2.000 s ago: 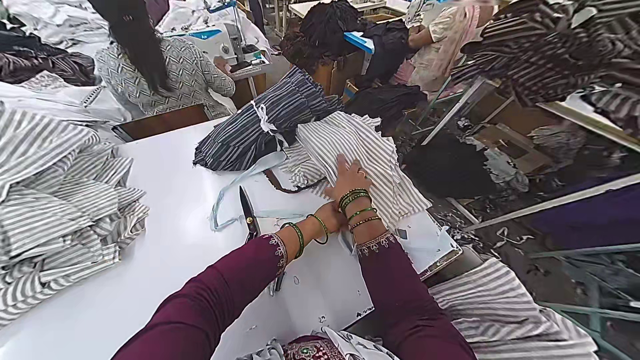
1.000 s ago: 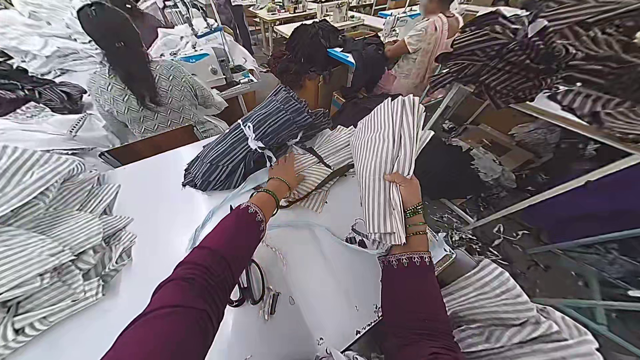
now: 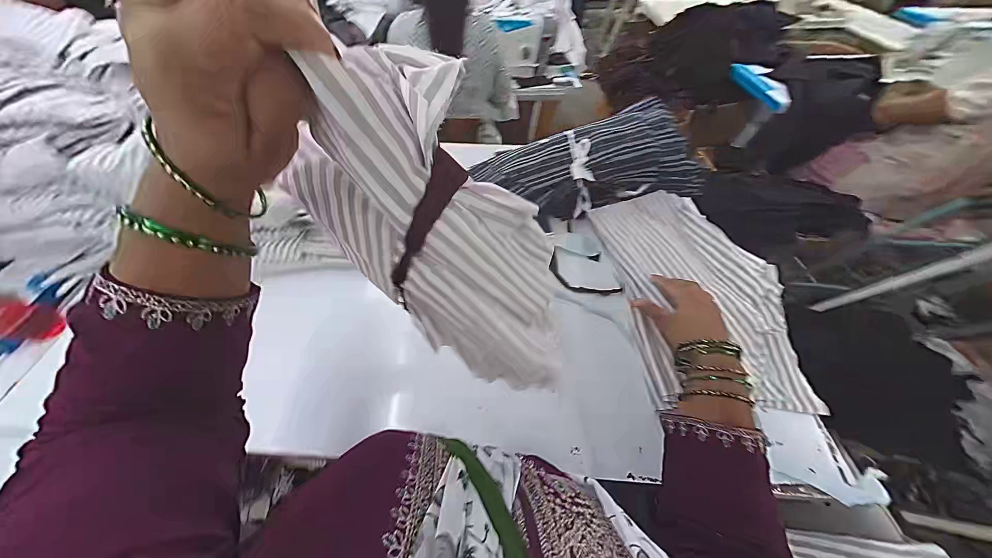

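Raised at the upper left, my left hand (image 3: 232, 85) grips a bundle of striped white and grey fabric pieces (image 3: 480, 287), bound round with a dark strip (image 3: 430, 209). The bundle hangs over the white table (image 3: 349, 372). My right hand (image 3: 686, 310) rests on a stack of folded striped fabric (image 3: 697, 240) at the table's right side; whether its fingers grip the cloth is not clear. Behind that stack lies a dark striped bundle (image 3: 612, 159) tied with a white strip. A pale strip and a dark cord lie between the stack and my left hand's bundle.
White and grey cloth (image 3: 62, 139) is heaped at the left. A sewing machine (image 3: 519, 39) and part of a person stand behind the table. Dark garments (image 3: 721, 54) are piled at the back right, and a metal rail (image 3: 907, 275) slants at the right.
My left hand has lifted the strip-bound striped bundle off the table, up and to the left. The folded striped stack that my right hand held upright now lies on the table. The view has shifted.
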